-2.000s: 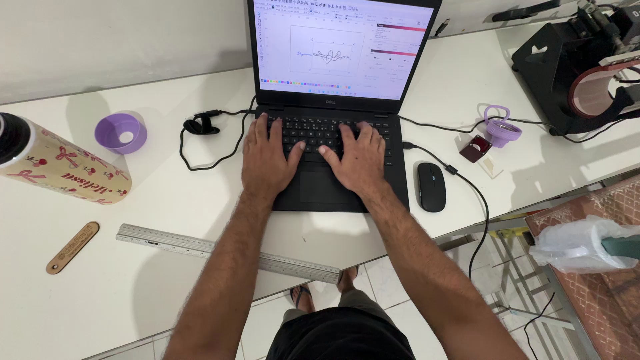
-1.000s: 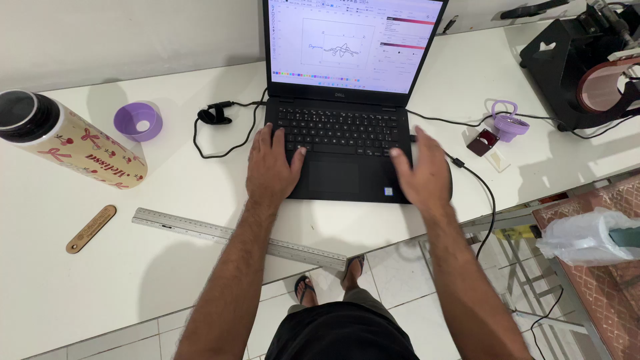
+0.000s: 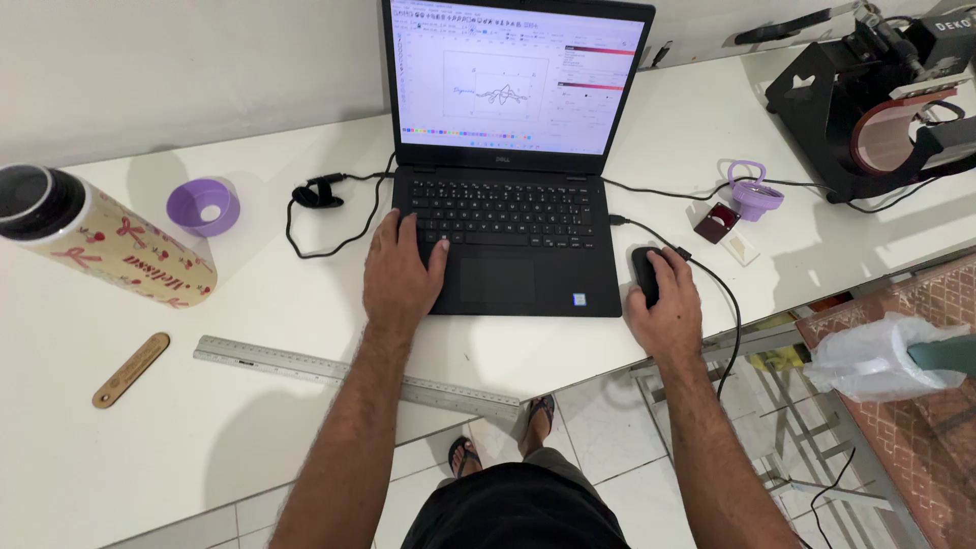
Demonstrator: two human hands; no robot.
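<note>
A black laptop [image 3: 534, 274] stands open on the white table, with a line drawing in a design program on its screen [image 3: 507, 84]. My left hand [image 3: 400, 271] rests on the lower left corner of the keyboard, fingertips on the keys and holding nothing. To the right of the laptop, my right hand [image 3: 667, 305] lies over a black computer mouse [image 3: 646, 274], its fingers around it. A metal ruler [image 3: 274, 360] lies at the table's front, passing beneath my left forearm.
A decorated bottle [image 3: 122, 244], a purple ring-shaped cap [image 3: 203, 207] and a wooden tag [image 3: 131, 370] are at left. Cables run both sides. A purple plastic piece [image 3: 755, 194], small dark red square [image 3: 717, 223] and black mug press [image 3: 854, 114] stand right. Plastic-wrapped item [image 3: 877, 358] lies lower right.
My right hand has moved from the keyboard rightward onto the mouse. My left hand has shifted toward the keyboard's lower left corner. The drawing on the screen has changed, with script now beside it.
</note>
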